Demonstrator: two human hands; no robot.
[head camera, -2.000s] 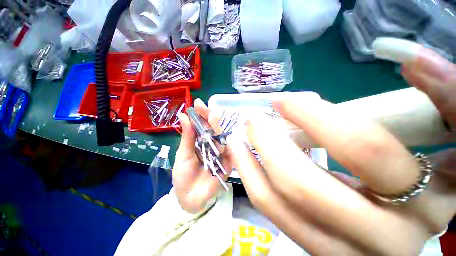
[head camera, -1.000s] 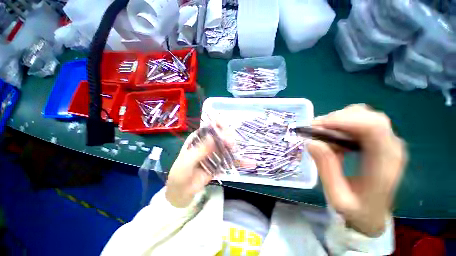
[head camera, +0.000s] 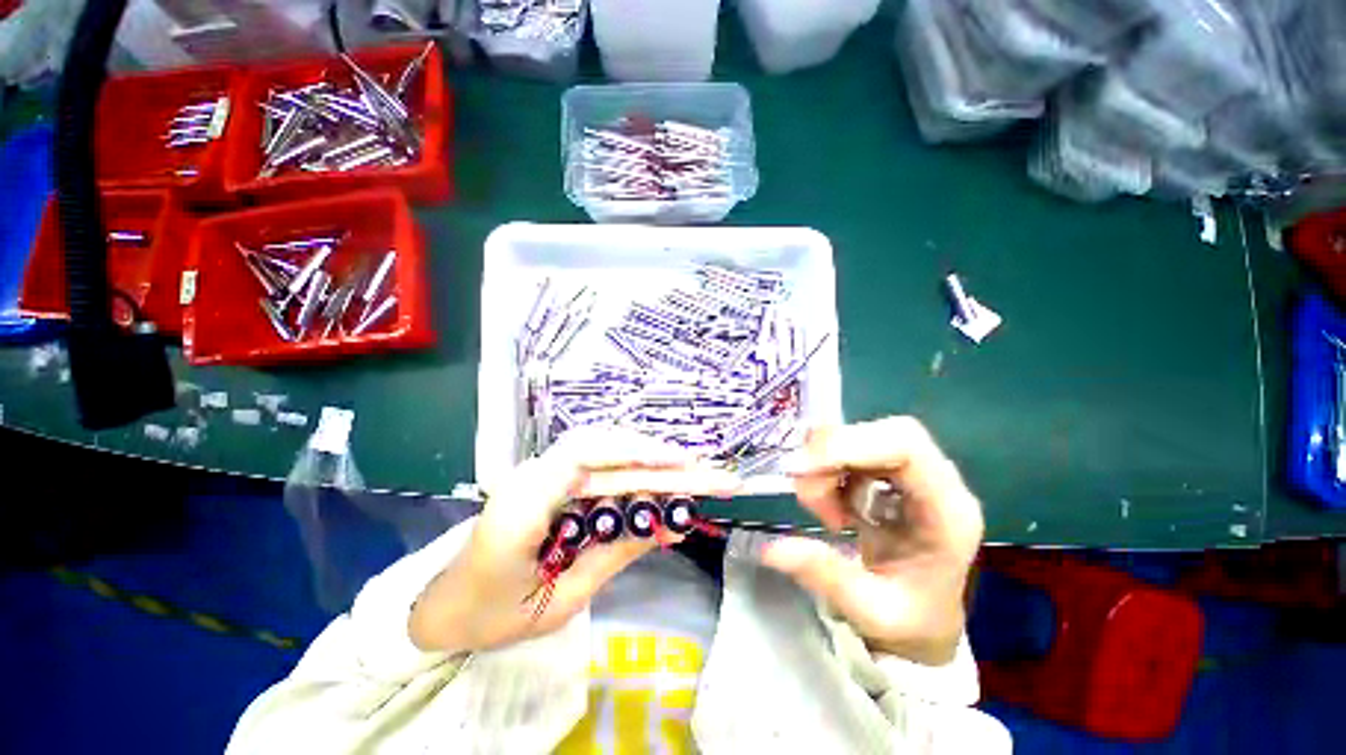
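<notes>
My left hand (head camera: 517, 553) is low in front of the white parts tray (head camera: 509, 251) and grips a row of several tubes (head camera: 625, 519). Their dark round end faces with pale rings face me, and red lead wires hang below. My right hand (head camera: 901, 546) is at the tray's near right corner, fingers curled, with a blurred silver object (head camera: 877, 505) between them; I cannot tell exactly what it is. A dark piece lies between the hands, partly hidden. The tray holds many loose silver tubes (head camera: 694, 339).
A clear plastic box (head camera: 657, 162) of tubes stands behind the tray. Red parts bins (head camera: 310, 280) and a black flexible arm (head camera: 89, 221) are at left. A tagged part (head camera: 967, 310) lies right. Stacked clear boxes (head camera: 1019, 89) stand at back right, a red stool (head camera: 1129, 649) below.
My right hand has moved down from above the tray's right side. The left hand's tubes now form a row seen end-on. The view has shifted right, showing the tagged part.
</notes>
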